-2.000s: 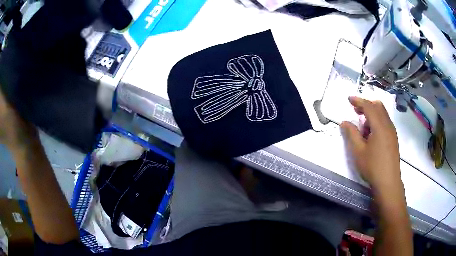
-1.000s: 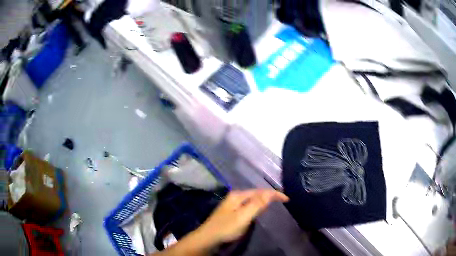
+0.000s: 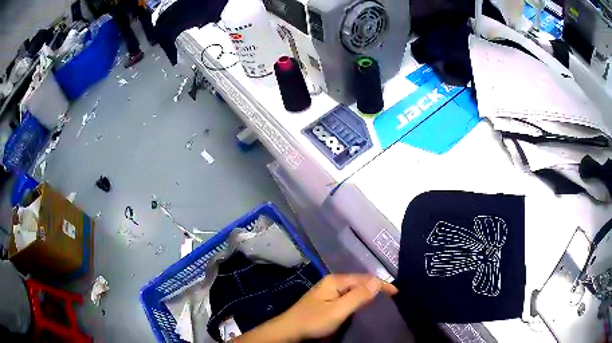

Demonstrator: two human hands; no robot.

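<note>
The navy pocket panel (image 3: 463, 258) with a pale stitched bow lies on the white sewing table (image 3: 376, 184), over its front edge at the lower right. My left hand (image 3: 339, 298) reaches in from the bottom, fingers bent and pointing right, with its fingertips close to the panel's left edge. Dark grey fabric (image 3: 376, 321) shows just below the fingers; whether the hand grips it cannot be told. My right hand is out of the picture.
A blue slatted basket (image 3: 151, 301) holding dark stitched fabric stands on the littered floor below my hand. Two thread cones (image 3: 293, 87) and a machine motor (image 3: 359, 40) are on the table. Pale fabric lies at the back right. A cardboard box (image 3: 57, 231) and red stool are at left.
The view has swung left, so the panel appears further right and lower. The dark piece formerly raised at left is no longer seen there. My right hand has left the picture.
</note>
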